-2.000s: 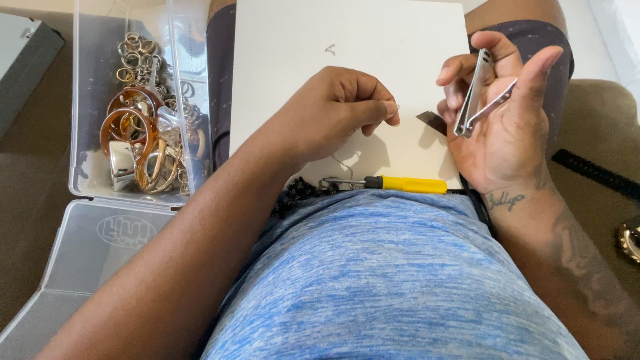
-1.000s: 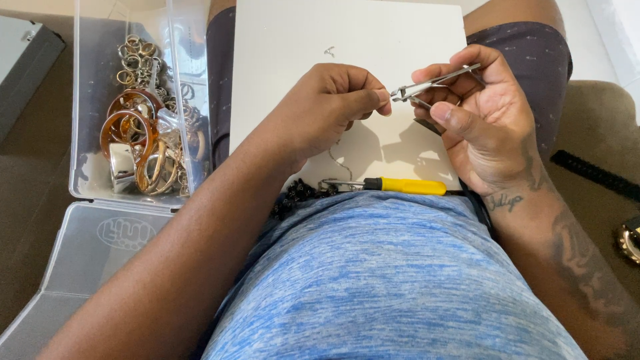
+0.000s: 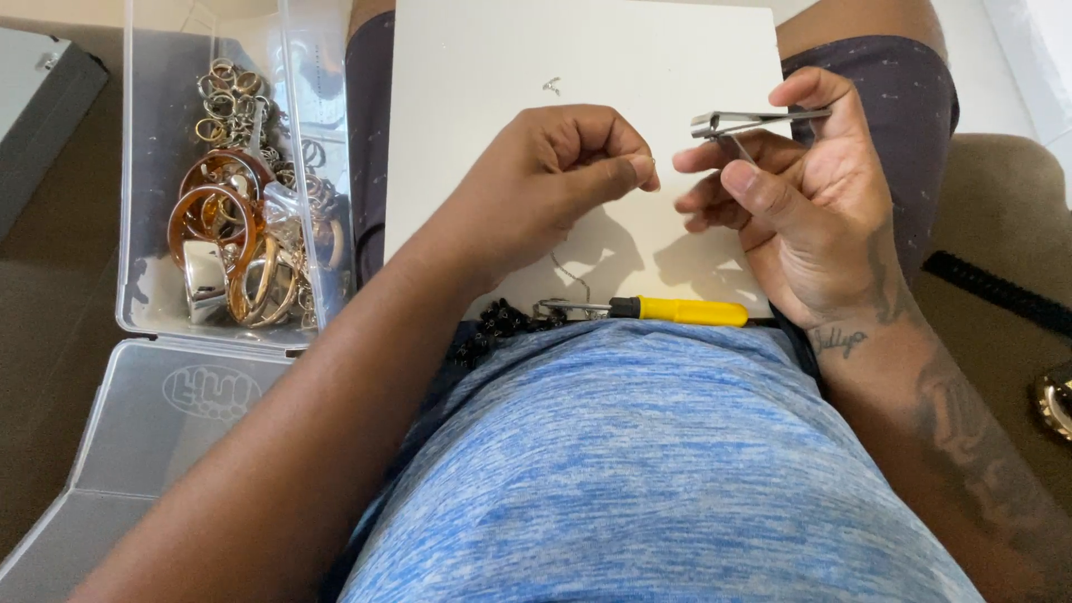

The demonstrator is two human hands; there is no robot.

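My left hand (image 3: 578, 159) pinches a tiny metal piece between thumb and index finger above a white board; the piece is mostly hidden, and it may be the end of a thin chain. That thin chain (image 3: 569, 272) hangs or lies below the hand. In my right hand (image 3: 804, 167) is a metal nail clipper (image 3: 737, 124), its jaws pointing left toward my left hand but apart from it. A small bit of silvery chain (image 3: 551, 85) lies on the white board (image 3: 469, 50). A screwdriver with a yellow handle (image 3: 691, 311) rests at the board's near edge.
A clear plastic box (image 3: 127, 209) on the left holds rings, bangles and other jewellery, its lid (image 3: 126, 435) folded toward me. Black beads (image 3: 502, 322) lie beside the screwdriver's shaft. A black strap (image 3: 997, 289) and part of a gold-coloured watch (image 3: 1053, 402) are at the right.
The clipper was close to the left fingertips one second ago; my right hand has since drawn it away to the right. My left hand keeps its pinch in about the same place.
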